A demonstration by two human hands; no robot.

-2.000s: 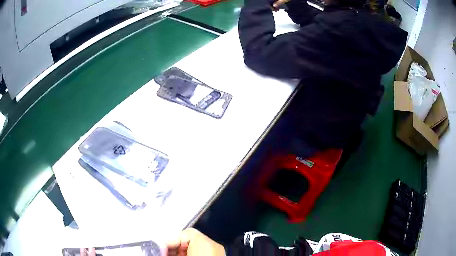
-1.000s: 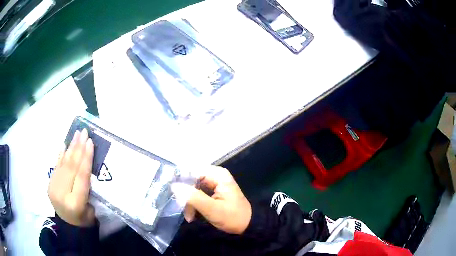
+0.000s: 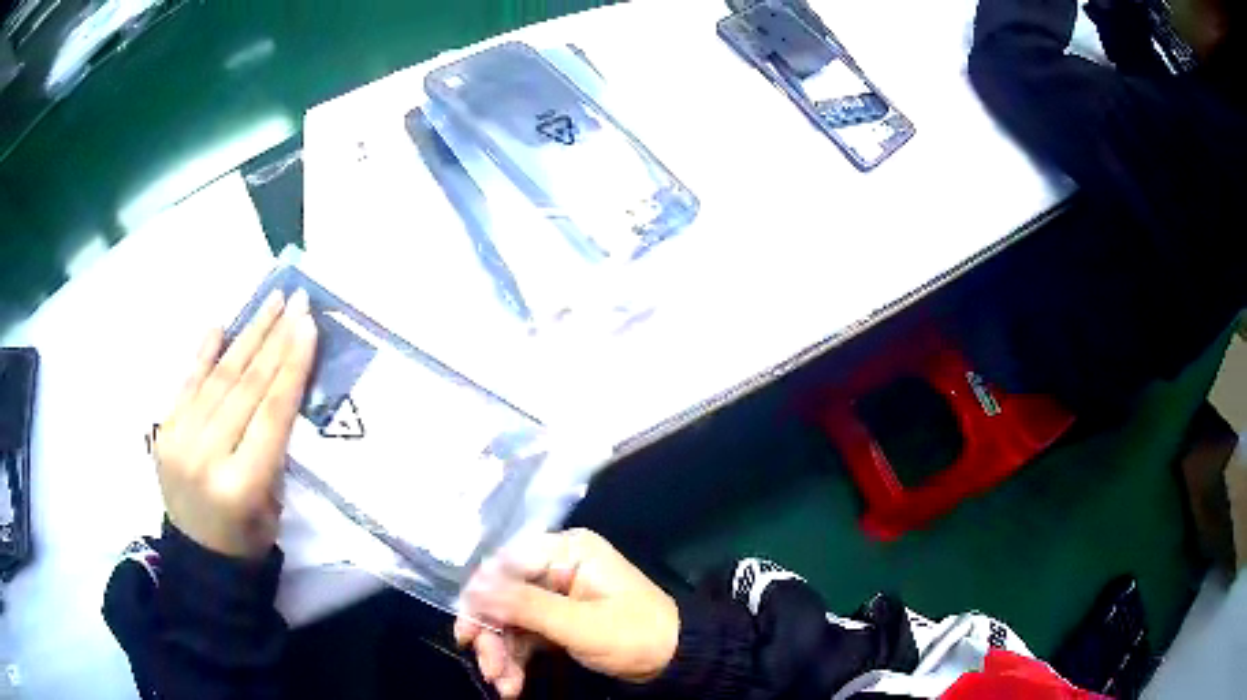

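Observation:
A bagged phone middle frame lies at the near left of the white work sheet, with a black triangle mark on its film. My left hand lies flat on its upper left end, fingers together. My right hand pinches the clear bag's edge at the lower right end. A pile of bagged frames lies beyond, shiny and hazy. A stack of bare frames lies farther back to the right. A small dark mark shows left of my left hand; what bears it is hard to tell.
More black frames lie at the far left edge. A seated person in dark sleeves is at the upper right. A red stool stands on the green floor, with a cardboard box at the right edge.
The frame, seen bare-looking at the bottom edge first, now lies bagged under my left hand. Since one second ago my right hand has moved slightly down along the bag's edge. The view has shifted.

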